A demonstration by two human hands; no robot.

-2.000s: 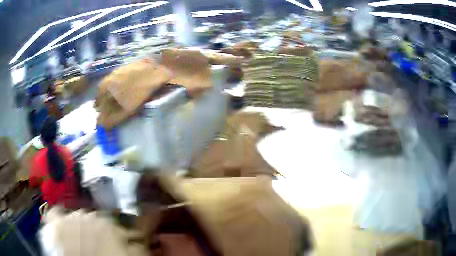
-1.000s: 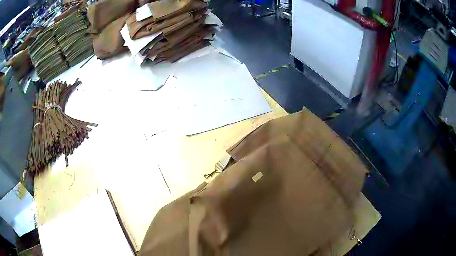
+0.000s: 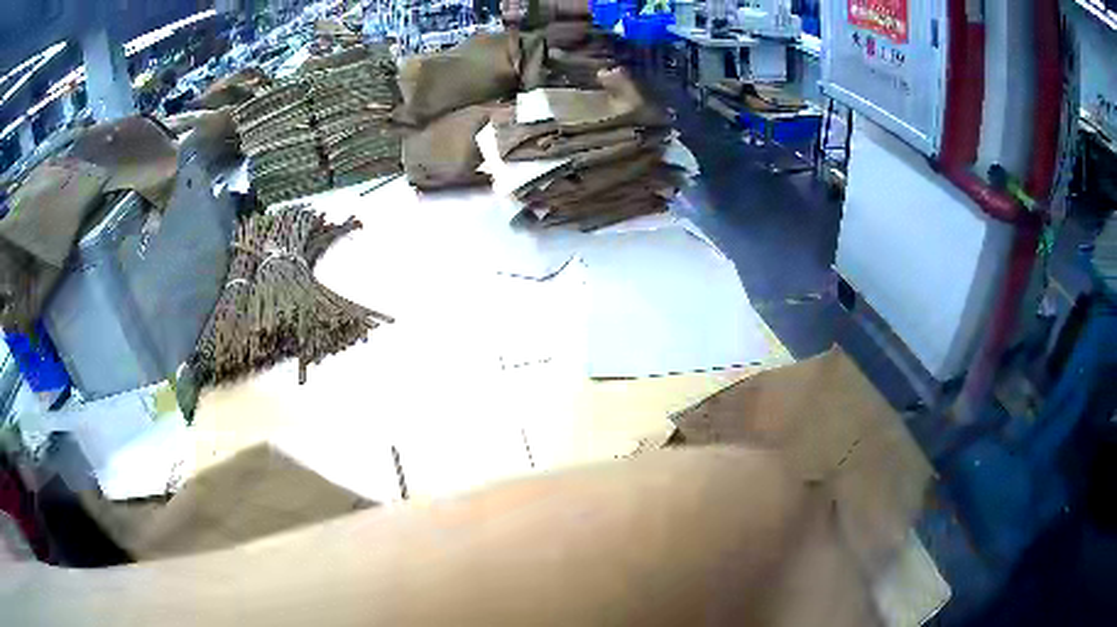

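Note:
A large, blurred tan shape [image 3: 551, 551] fills the bottom of the view, very close to the camera; I cannot tell whether it is an arm or a bag part. Behind it at the lower right, a brown tote bag [image 3: 815, 423] lies on the pale table [image 3: 429, 294] at its right edge, partly hidden. Another brown piece [image 3: 251, 502] shows at the lower left. I can make out neither my left hand nor my right hand.
A tied strap bundle [image 3: 282, 306] lies on the table's left. Olive stacks [image 3: 325, 123] and brown stacked panels [image 3: 588, 153] stand at the back. A red pipe [image 3: 1029, 233] and a white cabinet [image 3: 906, 245] stand right of the dark aisle.
The view has turned left and up, so table items sit further right. The blurred tan shape now covers the bottom and hides much of the tote bag. The brown piece at lower left has appeared.

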